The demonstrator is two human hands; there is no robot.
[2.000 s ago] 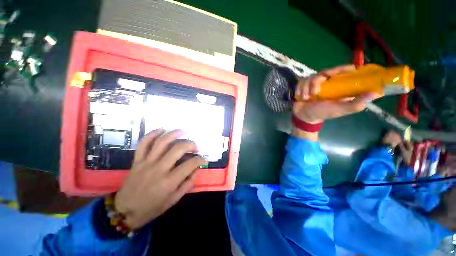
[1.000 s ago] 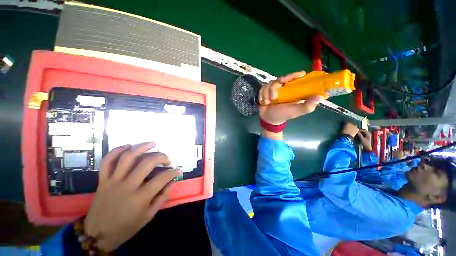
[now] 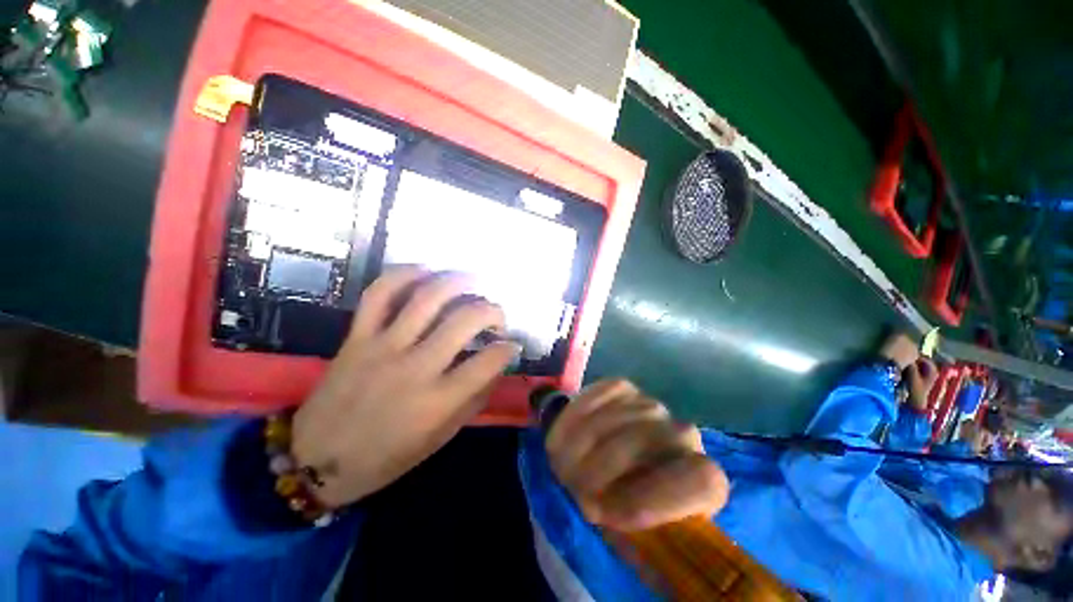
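Note:
The open tablet (image 3: 288, 218) lies in the red tray (image 3: 182, 294), its circuit board at the left and a bright silver-white battery (image 3: 471, 235) beside it. My left hand (image 3: 406, 376) lies over the tablet's lower edge, with curled fingertips at the battery's lower right. Whether they pinch a small part is hidden. My right hand (image 3: 635, 459) is closed around the orange electric screwdriver (image 3: 700, 559). Its black tip end is at the tray's lower right corner; contact cannot be told. A yellow-orange tab (image 3: 221, 98) sits at the tablet's upper left corner.
A round mesh-looking dish (image 3: 708, 206) stands right of the tray. A sticker sheet (image 3: 530, 47) lies behind the tray. Small white-green parts (image 3: 59, 41) lie at upper left. A worn white strip (image 3: 812, 223) borders the belt, which carries red trays (image 3: 912, 188). Another blue-sleeved person is at right.
My right hand has brought the screwdriver from over the dish to the tray's lower right corner. My left hand has stayed on the tablet. The camera view has shifted.

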